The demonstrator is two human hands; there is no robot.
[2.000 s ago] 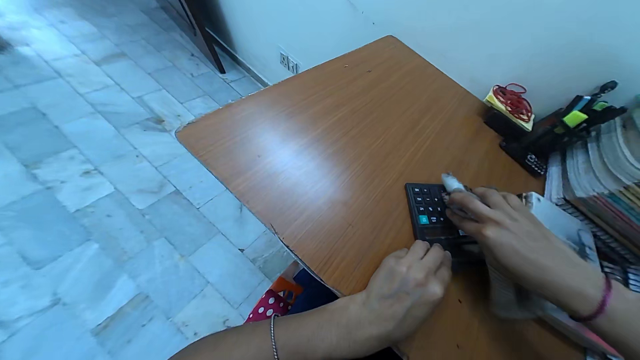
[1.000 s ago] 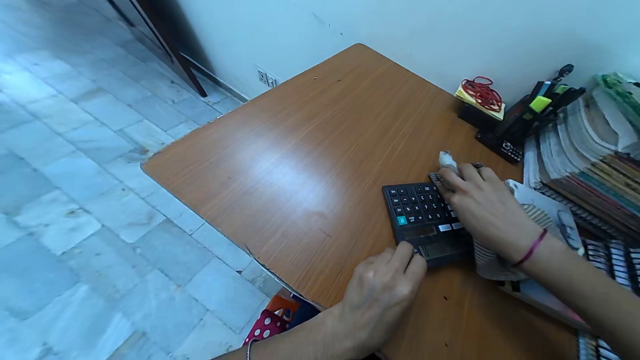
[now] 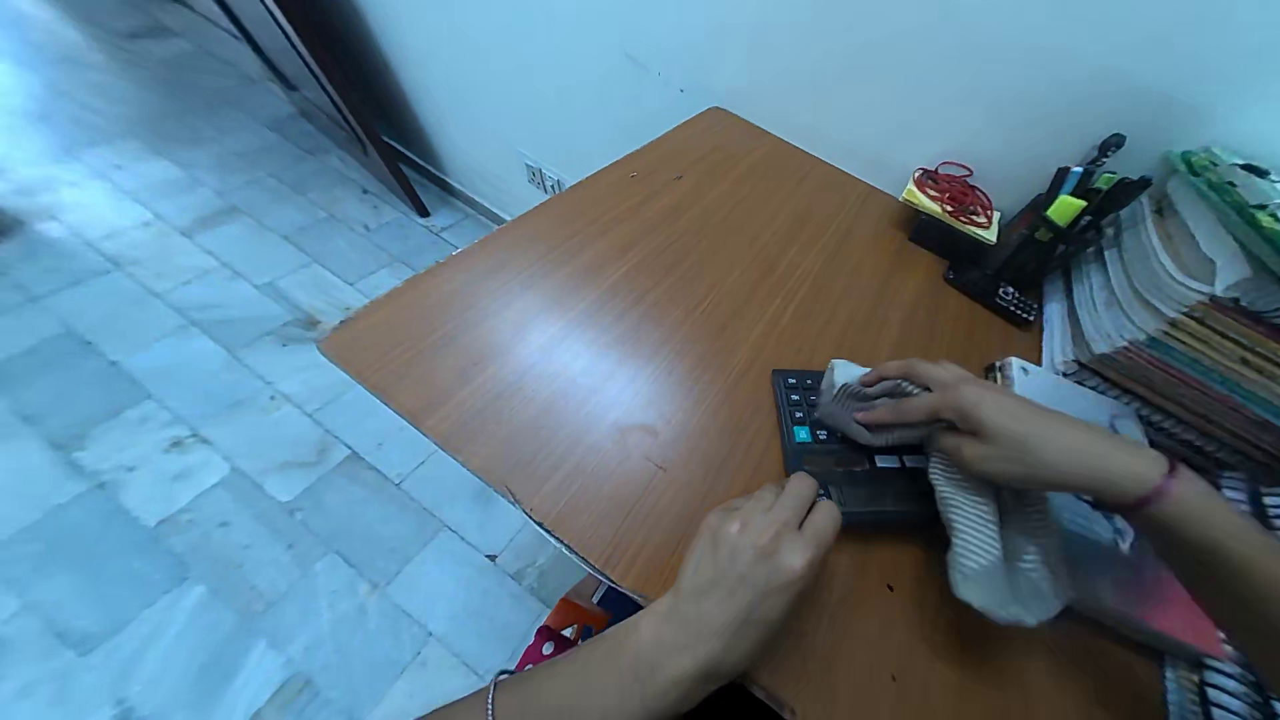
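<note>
A black desk calculator (image 3: 850, 465) with one teal key lies on the wooden table (image 3: 560, 350), its display end toward me. My left hand (image 3: 760, 550) grips the calculator's near left corner between thumb and fingers. My right hand (image 3: 940, 420) holds a striped, greyish cloth (image 3: 1000, 545) bunched over the calculator's keys, hiding many of them. The cloth's loose end hangs down past the calculator's right side onto the table.
To the right stand a stack of notebooks (image 3: 1180, 330), a pen holder with pens (image 3: 1050, 230), and a black box with yellow notes (image 3: 955, 225) and red cord. A transparent-covered item (image 3: 1140, 590) lies near the right forearm. A wall socket (image 3: 543, 179) is behind.
The cloth in my right hand now spreads over the calculator's keys, which showed more a second ago. My left hand remains at the calculator's near corner.
</note>
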